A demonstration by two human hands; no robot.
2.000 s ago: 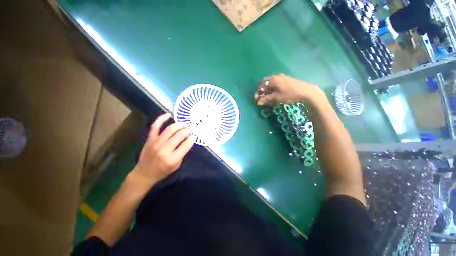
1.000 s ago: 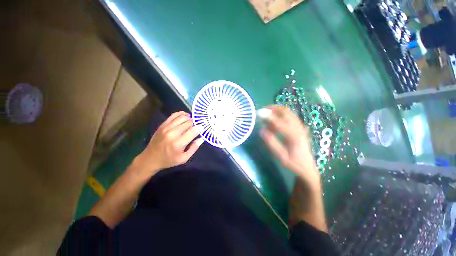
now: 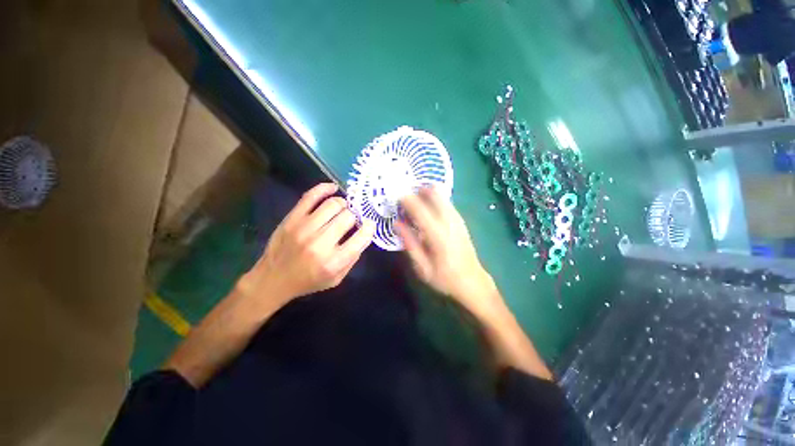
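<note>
A white slatted fan shell [image 3: 418,152] is at the bench's near edge, its inner side up and slightly tilted. My left hand [image 3: 321,239] grips its lower left rim with bent fingers. My right hand [image 3: 436,239] is over the shell's lower right part, fingers at its middle, blurred; whether it holds a small part cannot be told. Green ring boards [image 3: 514,179] with thin dark and reddish leads lie heaped on the bench to the right; a few rings look white.
Another white shell [image 3: 669,218] stands at the bench's far right. A brown carton [image 3: 78,287] is at the left, with a shell [image 3: 26,172] in it. Clear glittering stacked bags or trays [image 3: 662,348] lie lower right. Dark units [image 3: 702,78] and a person's dark sleeve [image 3: 758,37] are upper right.
My right hand has moved from the ring heap left to the shell's middle. The shell is now tilted, with my left hand still at its rim.
</note>
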